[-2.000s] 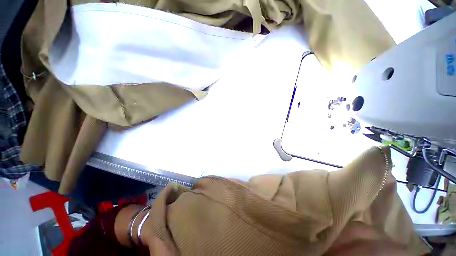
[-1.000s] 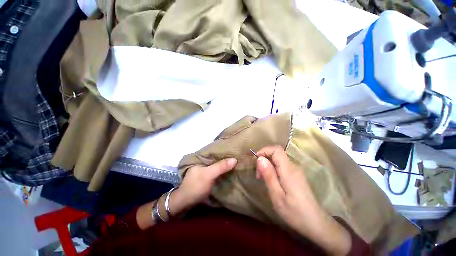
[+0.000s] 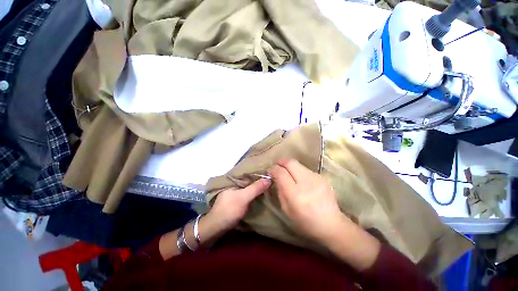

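Note:
A khaki garment piece [image 3: 375,193] lies across my lap and the table's front edge, with a dark-and-pale overlocked edge running down its middle. My left hand [image 3: 234,206], with bracelets at the wrist, pinches a fold of the cloth between thumb and fingers. My right hand [image 3: 306,199] meets it from the right, its thumb and forefinger closed on a small thin pointed tool [image 3: 266,177] at the fold. Most of the tool is hidden by the fingers, so its kind cannot be told.
A white and blue sewing machine [image 3: 397,62] stands at right, with a phone [image 3: 437,152] and fabric scraps [image 3: 487,192] beside it. Khaki pieces [image 3: 210,31] lie beyond my hands. A checked garment [image 3: 34,108] is at left, a red plastic stool [image 3: 74,257] lower left.
My right hand has moved left and met my left thumb at the cloth; the tool tip, earlier apart from the left hand, is now at the pinched fold. The view has shifted slightly.

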